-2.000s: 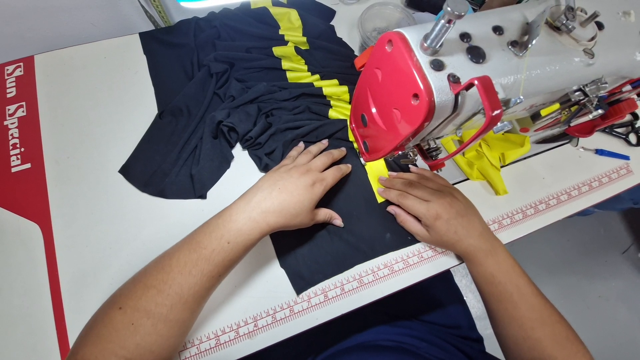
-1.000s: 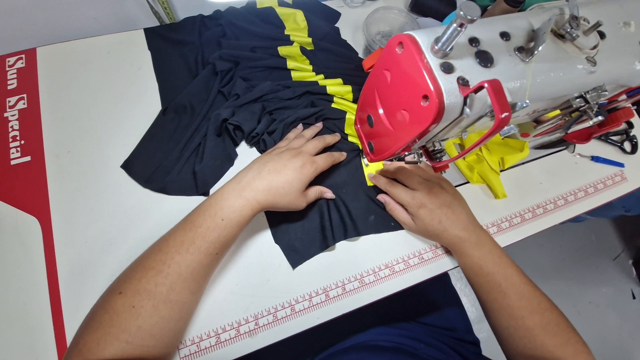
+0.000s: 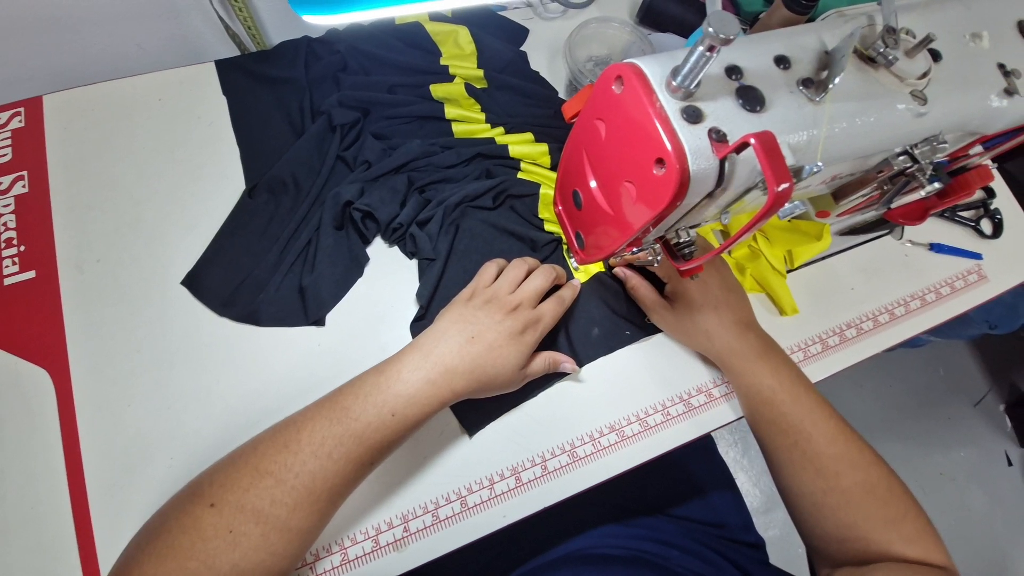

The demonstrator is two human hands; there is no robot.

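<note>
Dark navy fabric (image 3: pixel 480 216) lies bunched on the sewing table, with a yellow fabric strip (image 3: pixel 458 48) running along it to beneath the head of a sewing machine (image 3: pixel 624 168). My left hand (image 3: pixel 500 328) rests flat on the fabric, fingers slightly spread, its index fingertip near the strip's front end. On the other side of that end is my right hand (image 3: pixel 688 296), its thumb on the dark fabric and its fingers partly hidden under the machine head. Whether it pinches the cloth cannot be told. The needle is hidden behind the red cover.
A printed ruler (image 3: pixel 600 444) runs along the table's front edge. Right of my right hand lies loose yellow fabric (image 3: pixel 760 256). Further right are a blue-handled tool (image 3: pixel 952 250) and black-handled scissors (image 3: pixel 988 218). A clear round container (image 3: pixel 604 48) stands behind the machine head.
The dark fabric has shifted away from the front edge, so less of it lies before the machine. My right hand has moved further under the machine head; it was lower on the strip's end earlier.
</note>
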